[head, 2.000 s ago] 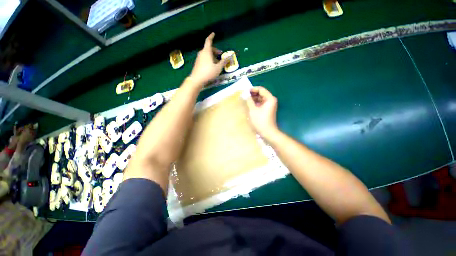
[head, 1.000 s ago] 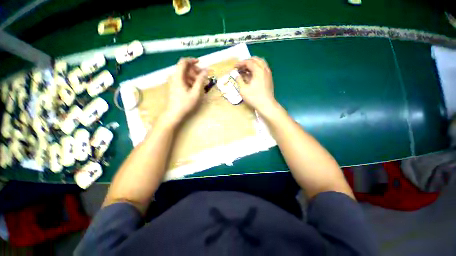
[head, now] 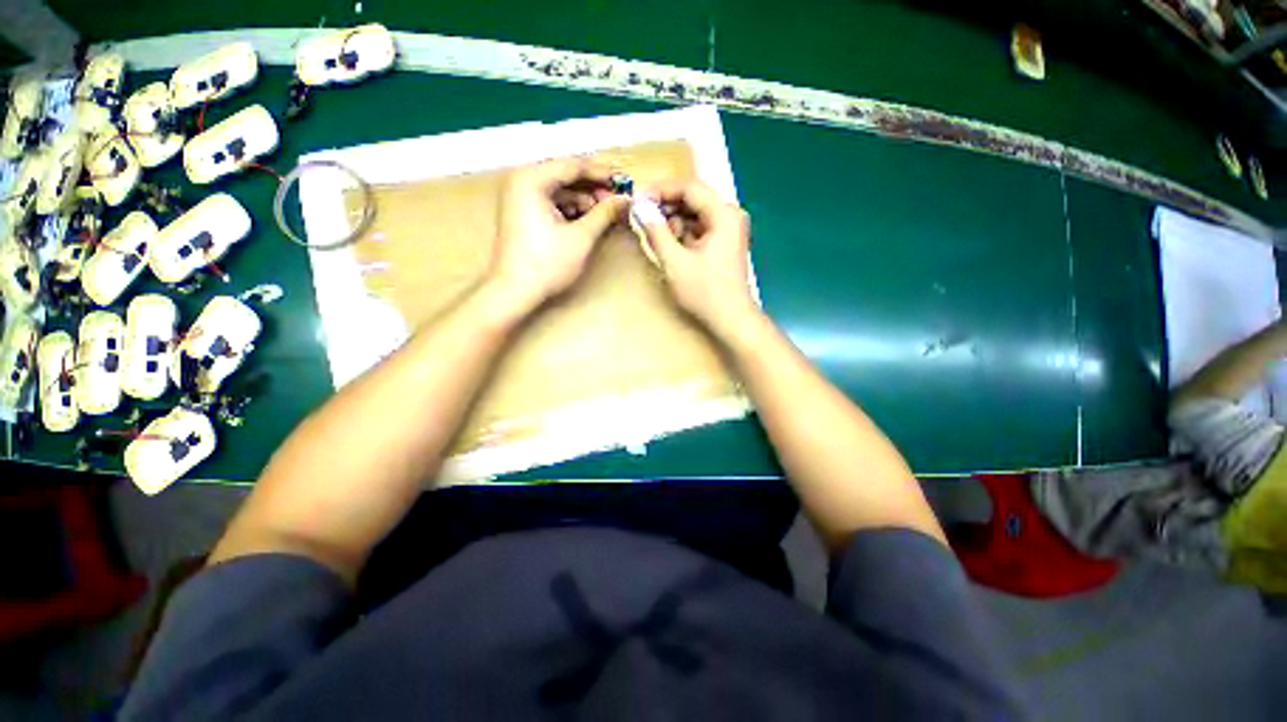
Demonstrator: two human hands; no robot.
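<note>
A white housing point(head: 648, 226) is pinched in the fingers of my right hand point(head: 704, 251) above the work mat point(head: 565, 339), mostly hidden by the fingers. A small black component point(head: 621, 185) shows at the housing's upper end, between both hands. My left hand point(head: 548, 237) has its thumb and fingertips closed on the black component. The mat is tan with a white border and lies under both hands.
Many white housings point(head: 202, 237) with dark centre marks and wires crowd the bench at left. A pale ring point(head: 325, 205) overlaps the mat's upper left corner. Beyond the worn rail point(head: 875, 119) lies a yellow-faced housing point(head: 1028, 52). Another person's arm point(head: 1236, 367) rests at far right.
A housing picked up from beyond the rail is now over the mat. Since one second ago both hands have closed together on it, and it is turned edge-on. The view has shifted.
</note>
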